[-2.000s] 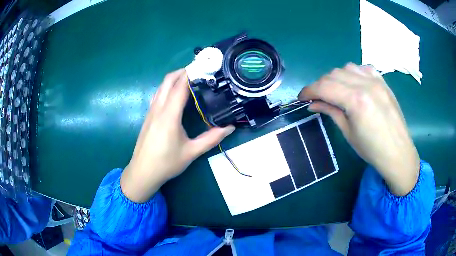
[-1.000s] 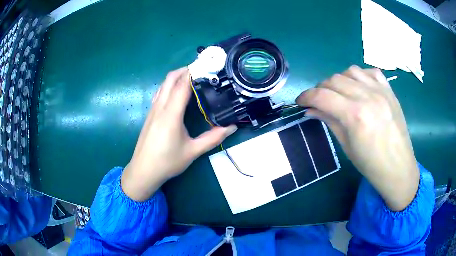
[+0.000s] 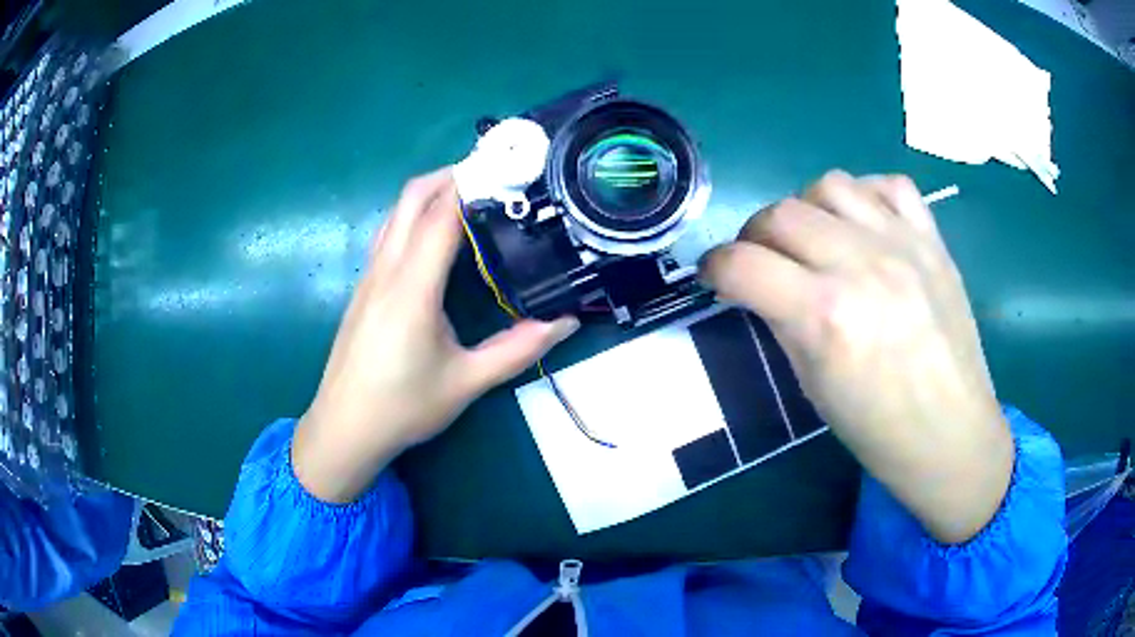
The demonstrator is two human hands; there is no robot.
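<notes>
The black projector light engine [image 3: 535, 268] lies on the green mat, its round lens [image 3: 626, 174] facing up and a round white motor [image 3: 508, 158] at its left. My left hand [image 3: 417, 342] grips the module's left and lower edge. Thin yellow and dark wires [image 3: 490, 270] run down past my left thumb onto the white liner sheet [image 3: 622, 411]. My right hand [image 3: 859, 311] holds tweezers at the module's lower right; the fingers hide most of them, and their pale rear end [image 3: 942, 194] shows behind the hand. Black pads [image 3: 743, 392] lie on the sheet's right part, partly covered by my right hand.
A torn white paper [image 3: 977, 93] lies at the upper right. Trays with rows of round parts [image 3: 44, 261] stand along the left edge. Another person's blue sleeve [image 3: 62, 541] shows at the lower left. White rails curve along the mat's upper corners.
My right hand has moved left and down, closer to the module, and now covers part of the black pads. The module has shifted very slightly; my left hand keeps its grip.
</notes>
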